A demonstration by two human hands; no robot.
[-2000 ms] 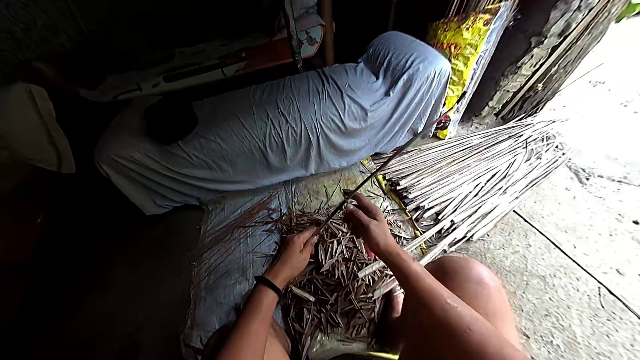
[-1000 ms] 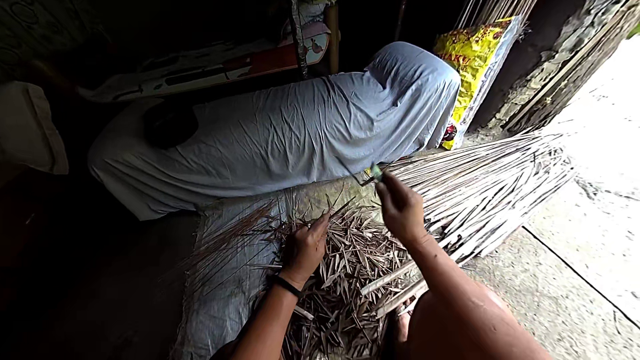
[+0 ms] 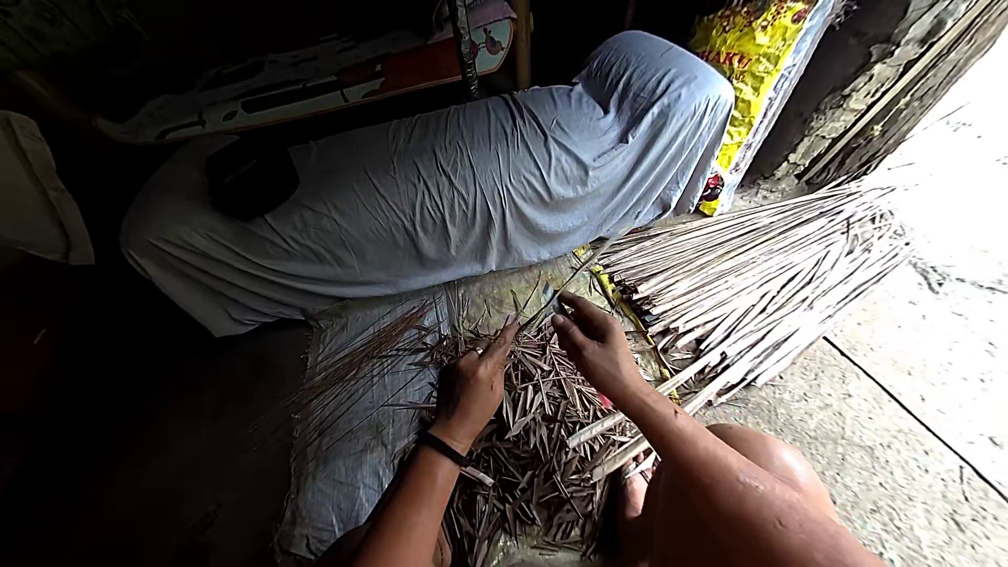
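Note:
My left hand (image 3: 475,384), with a black band at the wrist, grips the lower end of a thin dried palm leaf strip (image 3: 587,264). My right hand (image 3: 596,342) is close beside it at the strip, holding a small blade (image 3: 549,294) that is only partly visible. The strip slants up and right from my fingers toward the grey cloth. Below both hands lies a heap of short dry leaf pieces (image 3: 543,441). Thin brown midribs (image 3: 370,354) lie in a loose bunch left of my left hand.
A large bundle of long dried leaves (image 3: 772,268) rests on the concrete floor at right. A long bench-like form under grey cloth (image 3: 472,189) stands ahead, a yellow printed sack (image 3: 744,71) behind its right end. Woven sacking (image 3: 346,480) covers the floor at left.
My right hand has moved back left, close to my left hand, after being farther away one second ago. A strip now extends up and right from the hands.

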